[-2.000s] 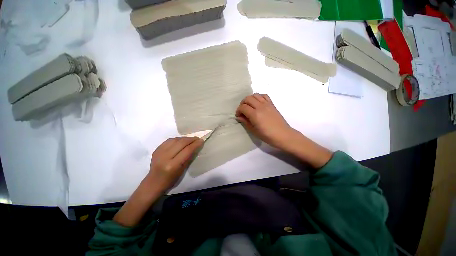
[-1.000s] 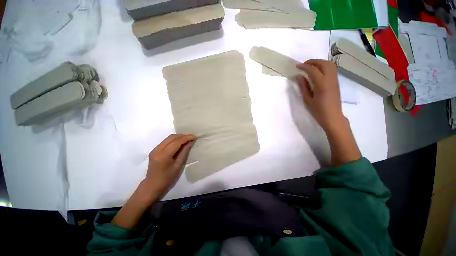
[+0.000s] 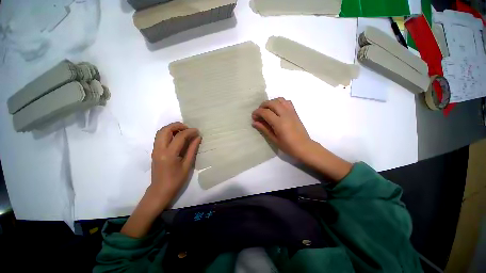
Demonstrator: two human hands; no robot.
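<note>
The overlapped layout of grey-beige strips lies flat in front of me, with fine parallel lines and uneven side edges. Its nearest strip is angled, with a small gap at its left end. My left hand is at the layout's left edge, thumb and fingertips close together on the strips. My right hand is at the right edge, fingers curled, fingertips on the strips. The fingertips hide whether either hand pinches a strip. A few loose strips lie overlapping to the right of the layout.
Paired stacks of strips lie at left and right. Large stacks and more strips lie at the far side. A green piece, red piece, tape roll and printed sheets are at the right.
My right hand has moved from the loose strips back to the layout's right edge. My left hand has shifted slightly up along the left edge. The whole view has shifted slightly.
</note>
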